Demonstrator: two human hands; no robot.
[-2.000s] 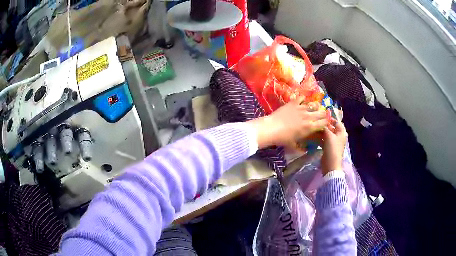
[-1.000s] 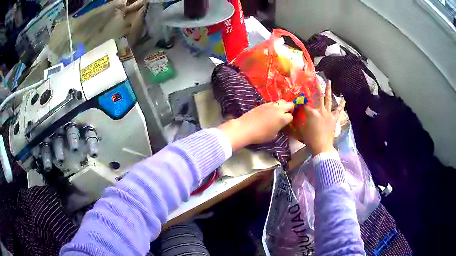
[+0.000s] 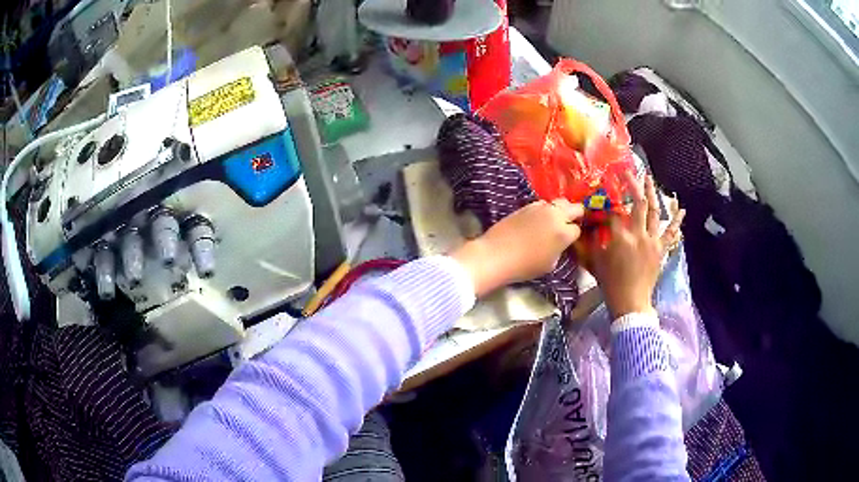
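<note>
The thin red carrier bag [image 3: 556, 141] stands at the table's right end, with pale and orange contents showing through. A small yellow-and-blue packet [image 3: 595, 201] shows at its front, between my hands. My left hand [image 3: 527, 243] reaches across from the left, fingertips pinched at the packet's left edge. My right hand [image 3: 626, 254] lies against the bag's front, fingers up and partly spread; what its thumb side grips is hidden. A striped maroon garment panel [image 3: 480, 174] lies left of the bag, partly under my left hand, over folded beige cloth [image 3: 429, 207].
The white overlock machine [image 3: 188, 198] stands left, with red handles [image 3: 363, 273] beside it. A green-and-white box [image 3: 337, 111] and a thread cone disc [image 3: 431, 19] are behind. A clear printed bag [image 3: 556, 414] hangs at the table edge. Dark cloth [image 3: 753, 282] is heaped along the wall.
My left hand has moved off the bag's top front and pinches beside the packet. My right hand has risen from below to the bag's front, fingers spread. The view has shifted slightly.
</note>
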